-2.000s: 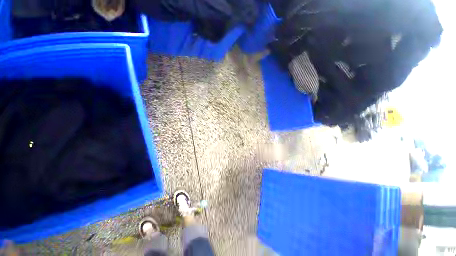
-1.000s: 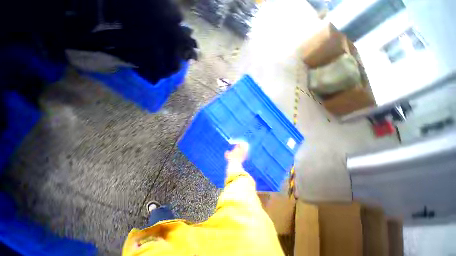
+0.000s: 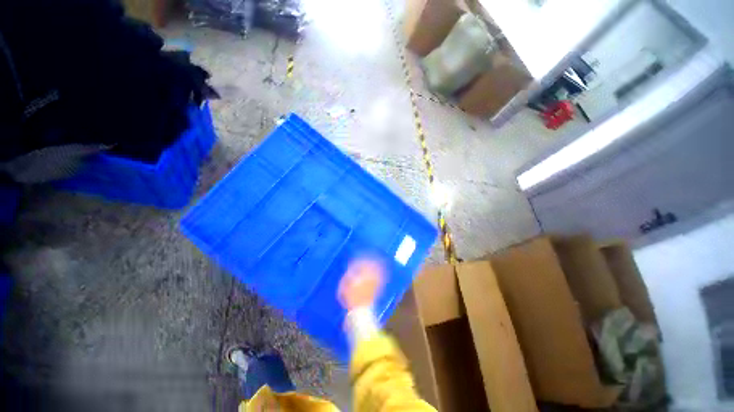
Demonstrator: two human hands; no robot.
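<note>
A large blue turnover crate stands at the middle of the view, turned at an angle, with a broad ribbed face and a small white label showing. My right hand, in a yellow sleeve, is in front of the crate's lower right part, near the label. The hand is blurred, so its fingers and whether it grips or touches the crate cannot be told. My left hand is not in view.
Another blue crate heaped with dark garments is at the left. Open brown cartons stand at the lower right. More cartons, a red stool, a white worktable and yellow-black floor tape lie beyond.
The view has swung right, bringing in more cartons. The crate now appears larger and further left, with its broad face towards me. My hand has shifted lower over it and is more blurred.
</note>
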